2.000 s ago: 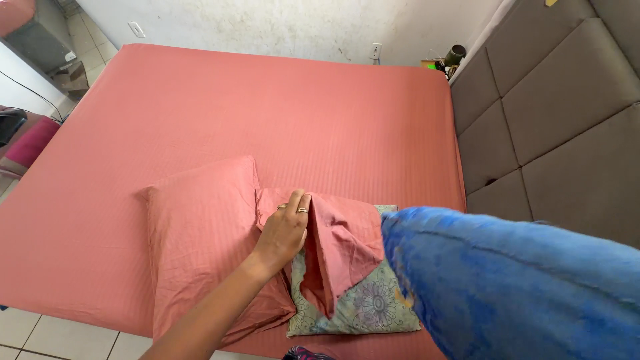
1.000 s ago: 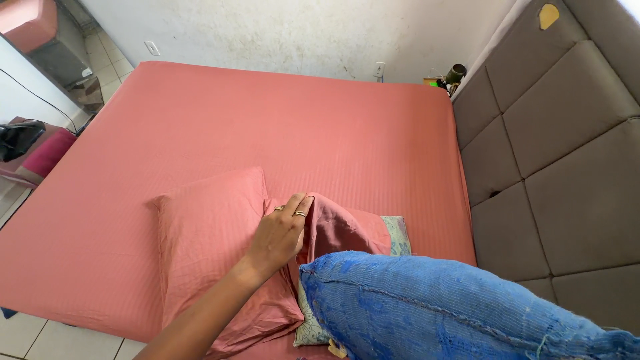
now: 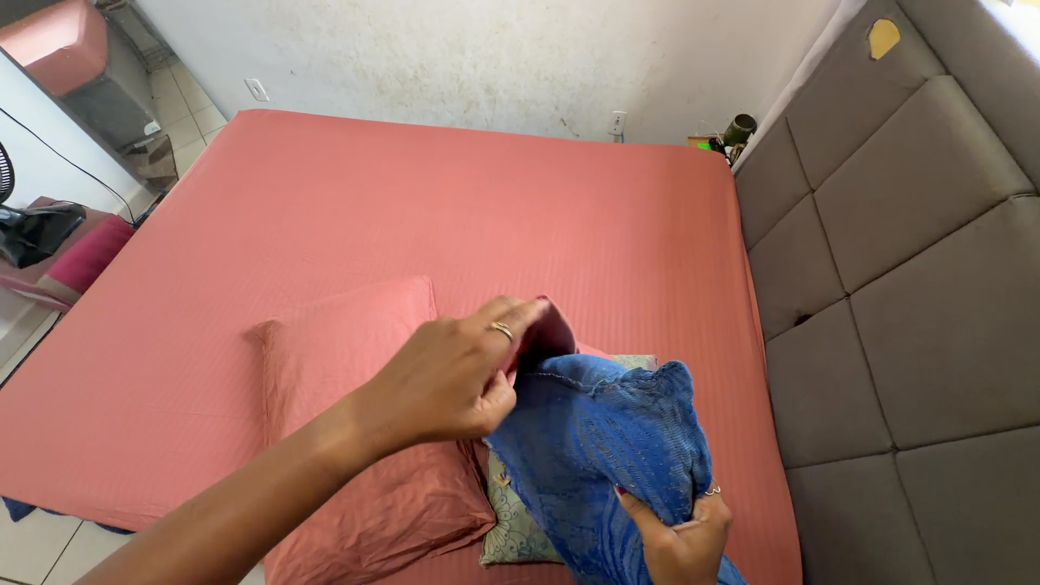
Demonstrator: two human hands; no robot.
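Observation:
My left hand [image 3: 463,366] pinches the open edge of a pink pillowcase [image 3: 556,325] and holds it raised. A blue cloth-covered pillow [image 3: 601,431] has its end at that opening, partly hidden behind my left hand. My right hand [image 3: 686,532] grips the blue pillow near the bottom of the view, thumb on top. A pink-covered pillow [image 3: 357,341] lies to the left, below and beside my left forearm. Under the blue pillow shows a pale green patterned pillow [image 3: 516,520], resting on the pink fitted sheet [image 3: 487,211].
A grey padded headboard [image 3: 902,325] stands along the right side of the bed. Behind the bed is a white wall [image 3: 455,57] with an outlet [image 3: 617,123]. A dark cup [image 3: 739,130] stands at the far corner. Part of a fan [image 3: 36,227] shows at the left.
The blue pillow has moved left to the pillowcase opening, and its end now meets my left hand. My right hand has come into view on it. The left hand still holds the pillowcase edge.

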